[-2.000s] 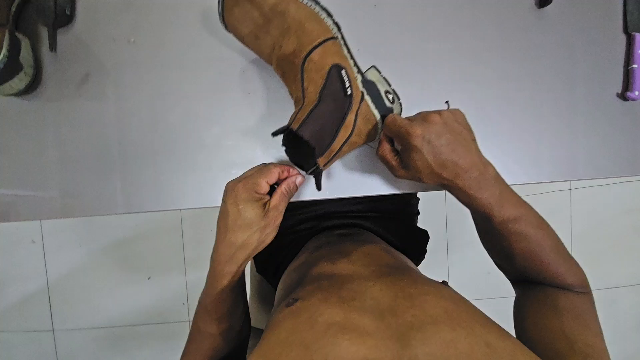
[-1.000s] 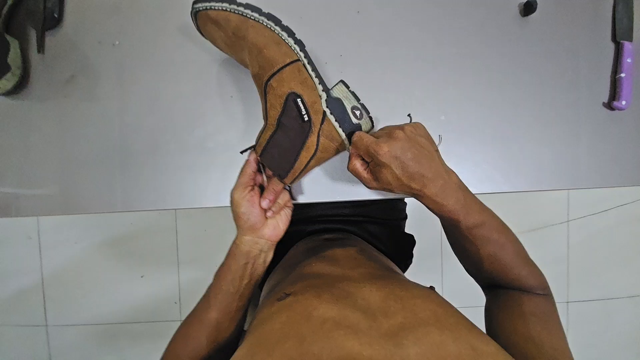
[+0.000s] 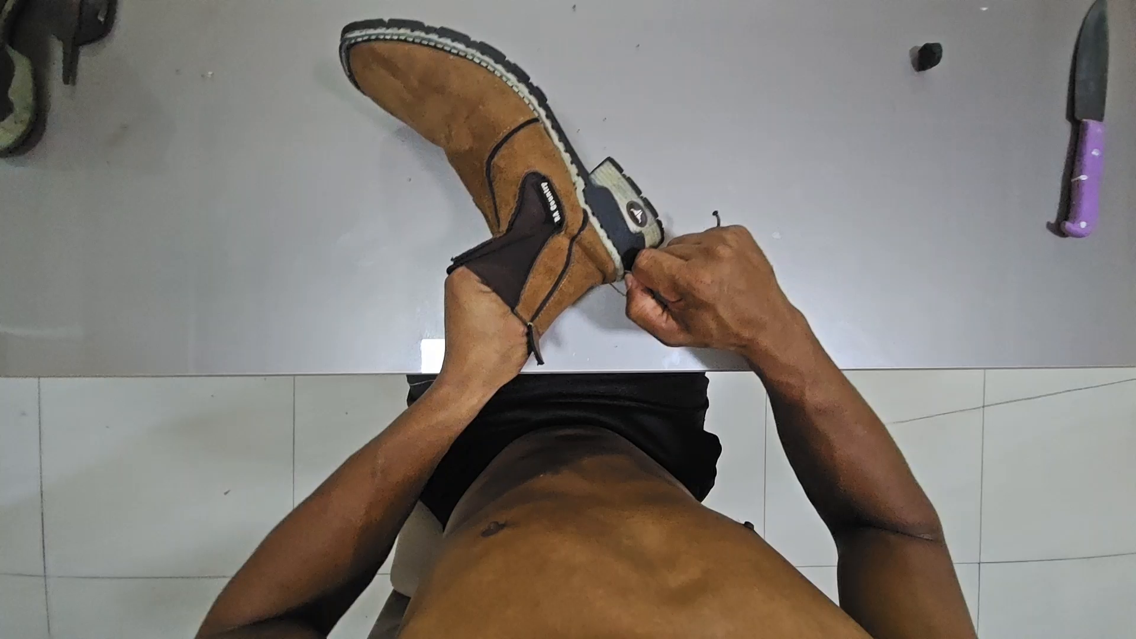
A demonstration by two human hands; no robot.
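A tan suede ankle boot (image 3: 426,89) with dark elastic side panels lies on its side on the table, toe to the upper left. My left hand (image 3: 484,328) is inside the boot's shaft opening, its fingers hidden by the leather and elastic. At the back of the boot, just below the heel block (image 3: 628,200), my right hand (image 3: 701,288) is closed in a pinch. A thin thread runs between the boot and its fingers, and a small dark tip stands up behind the knuckles; what the fingers grip is mostly hidden.
A knife with a purple handle (image 3: 1084,177) lies at the right of the grey table (image 3: 266,222). A small black piece (image 3: 928,57) sits near the upper right. Part of another shoe (image 3: 16,98) shows at the upper left. The table's front edge crosses below my hands.
My left hand has gone from the rim of the boot's opening to inside the shaft. My right hand remains by the heel, now a little apart from the boot.
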